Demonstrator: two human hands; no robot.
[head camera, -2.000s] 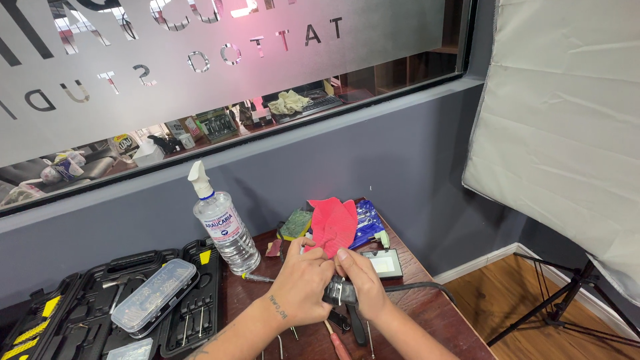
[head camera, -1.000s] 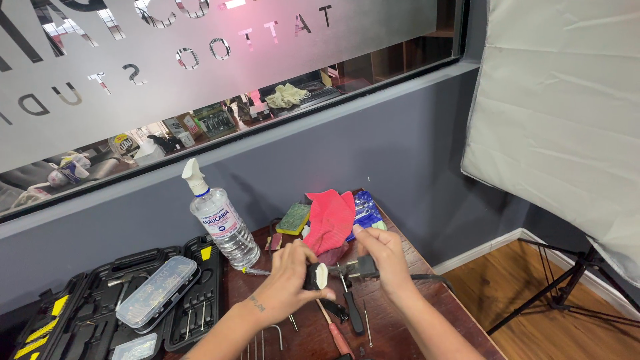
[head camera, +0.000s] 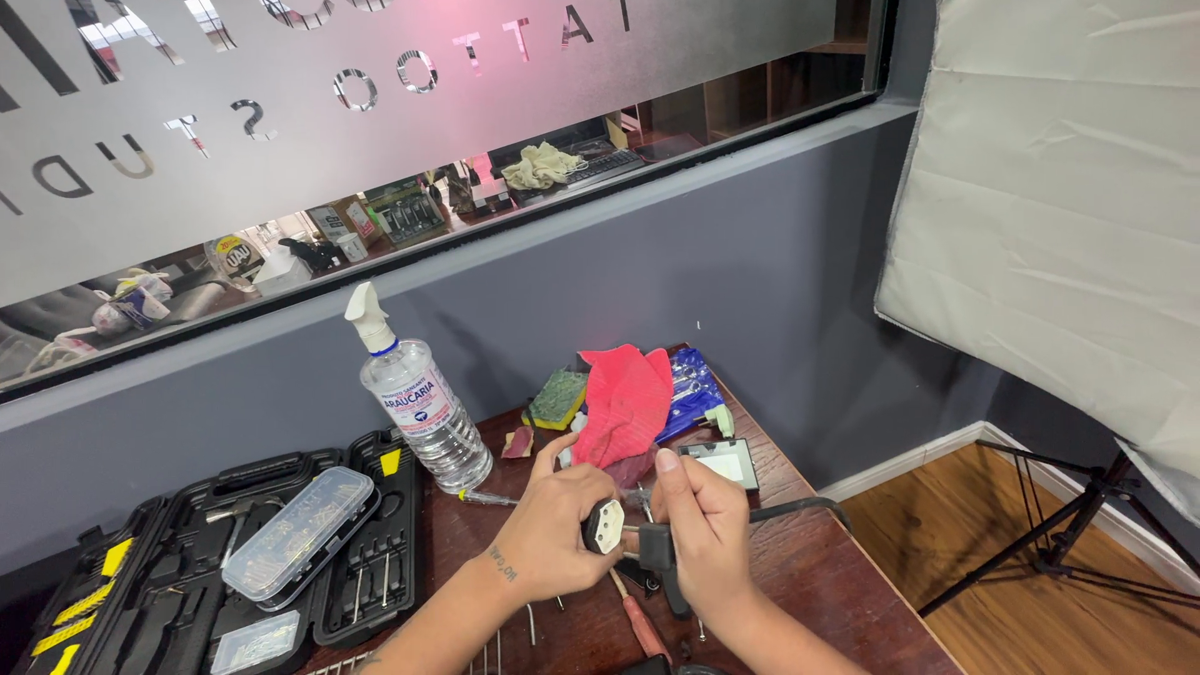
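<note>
My left hand grips a black power socket with a white three-hole face, which is turned toward the right. Close beside it, my right hand holds a black plug, its metal pins pointing at the socket face. Whether the pins touch the socket cannot be told. A thick black cable runs out to the right from behind my right hand. Just beyond both hands lies a crumpled red cloth. Below them, a red-handled tool rests on the wooden table.
An open black tool case with a clear plastic box stands at left, beside a spray bottle. A sponge, a blue pouch of wrenches and a small framed device lie behind. A black tripod stands right.
Two seconds ago my hands were together near the red cloth. They moved apart, showing the white socket face and the plug, and now the plug is closer to the socket than one second ago.
</note>
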